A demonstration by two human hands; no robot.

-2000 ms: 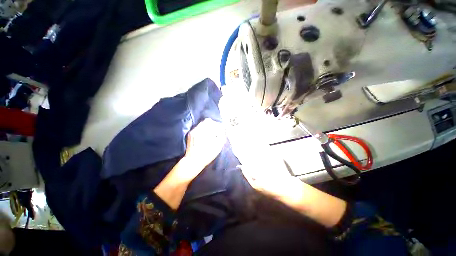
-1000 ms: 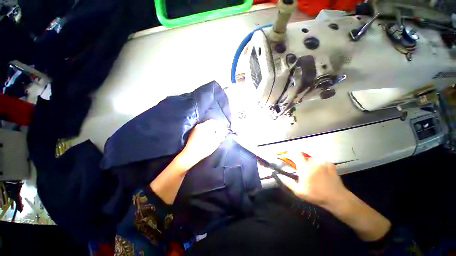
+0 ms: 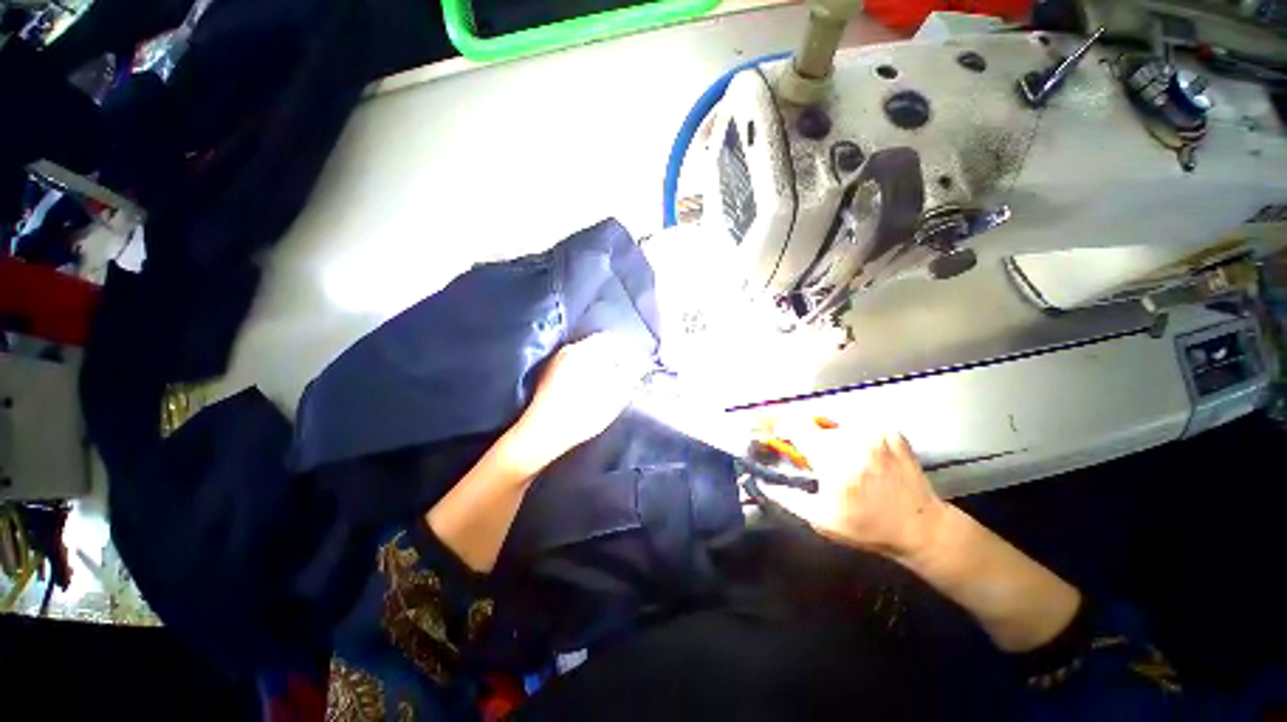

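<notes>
The dark navy garment piece (image 3: pixel 438 360) lies left of the needle area and falls over the table's front edge onto the lap. My left hand (image 3: pixel 586 388) grips its edge just left of the glare. My right hand (image 3: pixel 868 487) holds the scissors (image 3: pixel 776 459), whose red-orange and black handles show at my fingers. The blades point left to the cloth near my left fingertips. Their tips are washed out by white light, so I cannot tell if they touch the cloth. The presser foot and needle area is mostly lost in the glare.
The off-white sewing machine (image 3: pixel 974 184) stands at the upper right, with its pale bed (image 3: pixel 988 409) in front and a control panel (image 3: pixel 1222 361) at the right end. A green basket rim (image 3: pixel 565 40) is behind. Dark garments (image 3: pixel 184 310) are heaped at the far left.
My right hand has moved right from the needle area and taken hold of the scissors that lay on the bed; the blades now reach the cloth's edge. My left hand stays on the cloth.
</notes>
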